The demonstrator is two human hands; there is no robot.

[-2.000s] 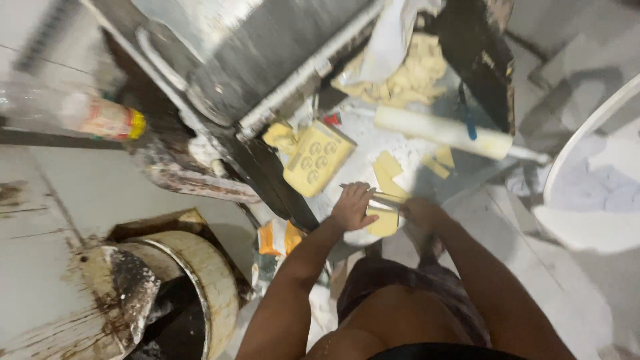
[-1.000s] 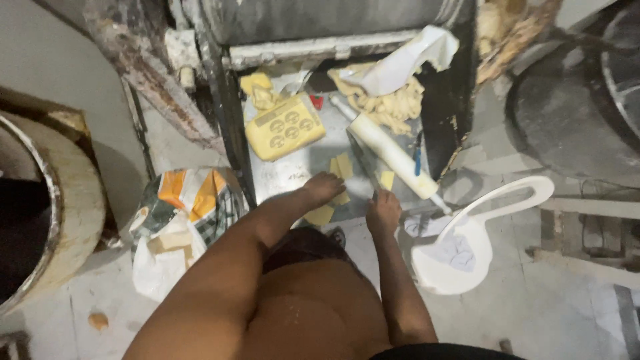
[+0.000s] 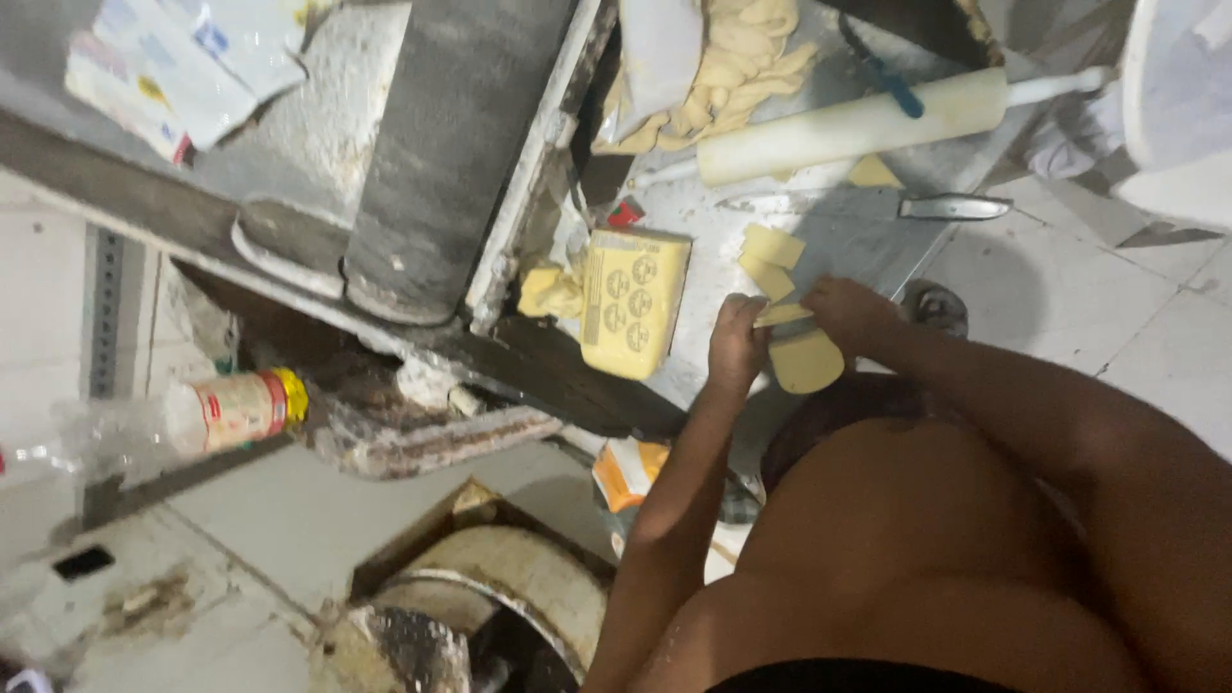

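My left hand [image 3: 737, 332] and my right hand [image 3: 847, 306] hold a thin pale yellow dough piece [image 3: 782, 315] between them, one end each. Just below it lies a rounded flat dough piece [image 3: 807, 363]; above it are several cut dough pieces [image 3: 770, 258] on the metal work surface [image 3: 707, 279]. Left of my left hand sits a printed yellow block [image 3: 635, 303], with a crumpled yellow lump [image 3: 551, 292] beside it. A knife [image 3: 953, 207] and a white rolling pin [image 3: 852, 130] lie farther up, and a blue-handled tool [image 3: 900, 91] rests against the pin.
Folded dough strips [image 3: 751, 72] are heaped behind the pin. A dark roller [image 3: 452, 154] of a machine stands at the left. Below are a plastic bottle [image 3: 236, 412] and a round worn container [image 3: 520, 568]. A white tub [image 3: 1179, 106] stands at the right edge.
The view has turned strongly. My hands, farther apart one second ago, are now close together with a dough piece between them.
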